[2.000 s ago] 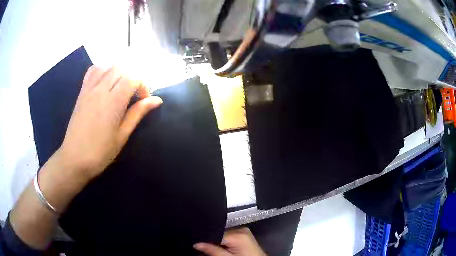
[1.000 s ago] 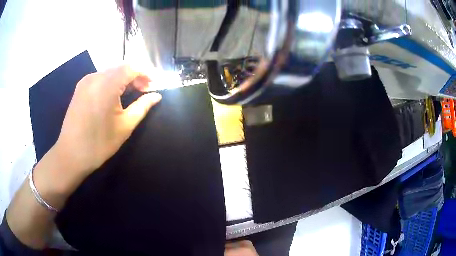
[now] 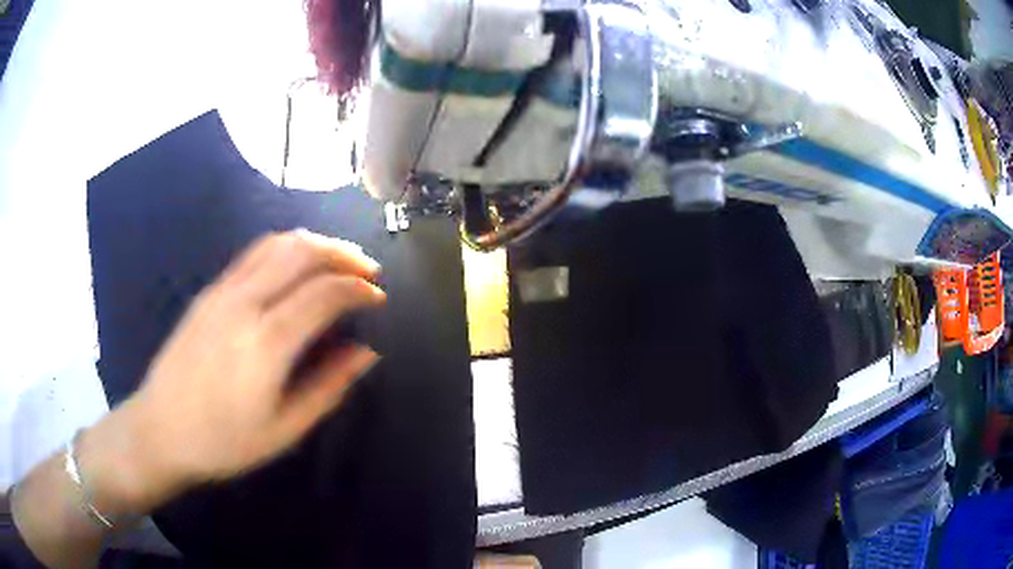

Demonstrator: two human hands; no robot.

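A wide black fabric panel [image 3: 411, 445] lies left of the metal plate and hangs over the table's front edge; its upper edge reaches the presser foot [image 3: 397, 217]. My left hand [image 3: 267, 356] is over this panel, fingers and thumb apart, holding nothing. My right hand [image 3: 505, 561] is cut off by the bottom edge; only a small part shows by the cloth, and its fingers are hidden. A second black panel [image 3: 667, 367] lies flat right of the bright needle plate [image 3: 487, 300], partly under the machine arm.
The white sewing machine head [image 3: 500, 122] with a blue stripe spans the top. A dark red tuft [image 3: 339, 45] hangs at its left end. A small grey-tan block [image 3: 544, 283] sits right of the plate. Blue baskets [image 3: 894, 539] with dark cloth stand below right; an orange basket [image 3: 970, 306] is far right.
My left hand has opened, let go of the cloth edge and moved slightly down. The view has shifted, showing more of the machine. My right hand has mostly dropped out of view.
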